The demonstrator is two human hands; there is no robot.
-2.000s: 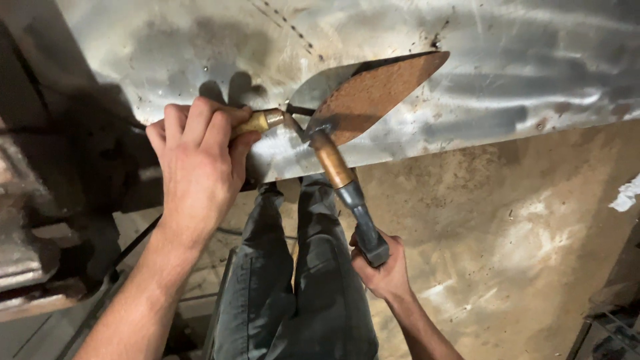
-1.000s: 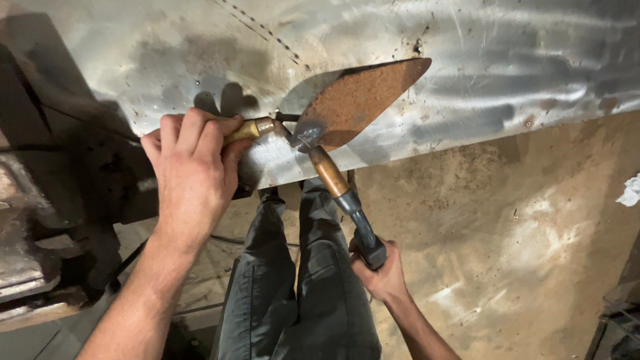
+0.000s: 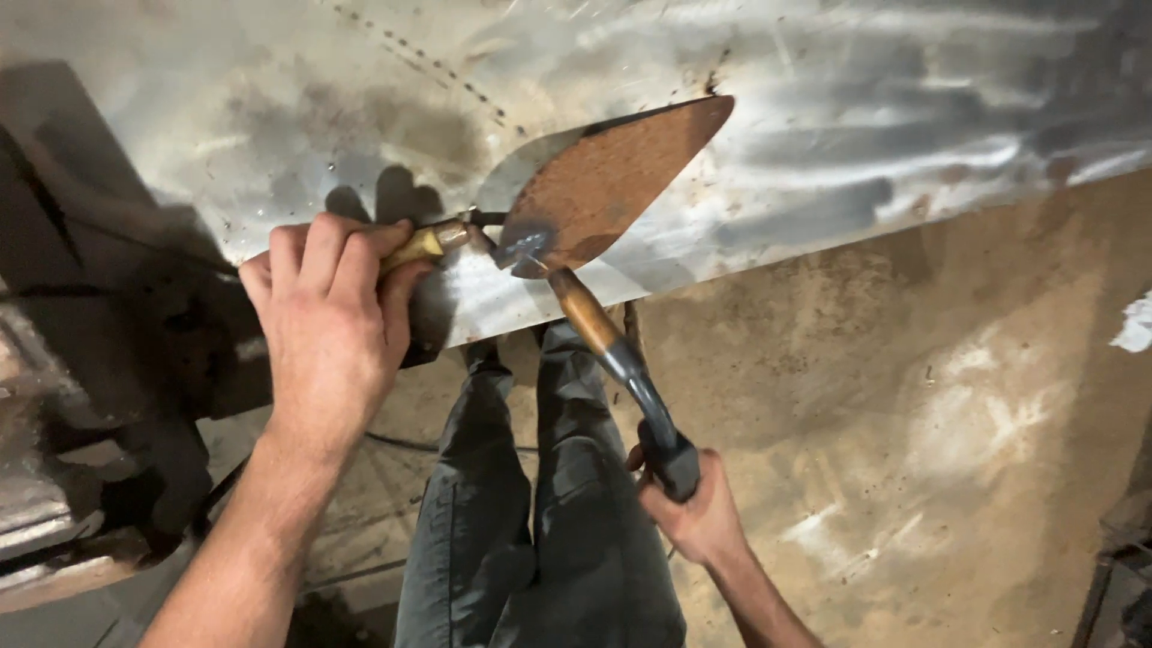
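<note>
My left hand (image 3: pixel 333 297) is closed around the wooden handle of a masonry trowel (image 3: pixel 621 184) with a rusty, leaf-shaped blade. The blade is over the sheet-metal tabletop, its tip towards the upper right, and casts a shadow there. In my right hand (image 3: pixel 693 508) is the black handle of a MIG welding torch (image 3: pixel 594 319). The torch's coppery nozzle points at the heel of the blade, where the bent shank meets it; a thin wire spans from nozzle to a dark, shiny patch there. No arc shows.
The metal tabletop (image 3: pixel 900 117) ends in a slanting edge just below the blade. At the far left stands a heavy metal vise or similar fixture (image 3: pixel 45 522). My legs are below the table edge, over a stained concrete floor (image 3: pixel 837 432), with a dark cable (image 3: pixel 405 442) behind them.
Both hands keep their holds. Between the earlier frames and now, the trowel blade has tilted slightly, and the torch nozzle has shifted a little at its heel.
</note>
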